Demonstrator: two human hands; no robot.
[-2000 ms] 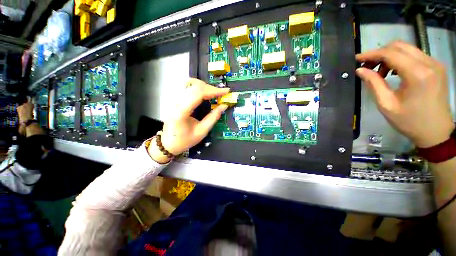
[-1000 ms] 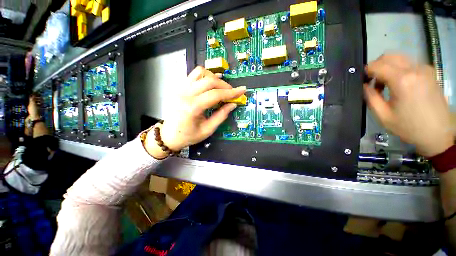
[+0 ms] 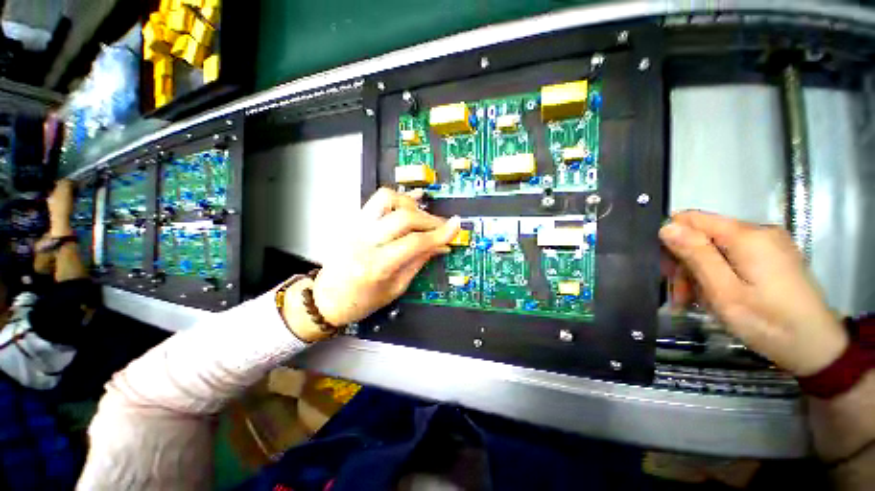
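Observation:
My left hand (image 3: 379, 254) is over the left part of the lower circuit boards, its fingertips on a yellow film capacitor (image 3: 462, 237) that they partly hide. The black carrier (image 3: 628, 278) holds green circuit boards (image 3: 523, 302) with large and small yellow capacitors standing on them. My right hand (image 3: 748, 283) is at the carrier's right edge, thumb and fingers close together. Whether anything is between those fingertips cannot be told.
A black parts tray (image 3: 240, 53) of yellow blocks and a bluish plastic bag (image 3: 110, 96) lie at the upper left. More carriers (image 3: 235, 192) stand left on the conveyor. Another person's arm (image 3: 62, 216) is at far left. A cardboard box (image 3: 312, 408) with yellow parts is below the line.
The carrier and boards appear lower in the picture. My left fingertips remain at the capacitor, more of which was visible earlier. My right hand appears lower and slightly left, its fingers closer together than at first.

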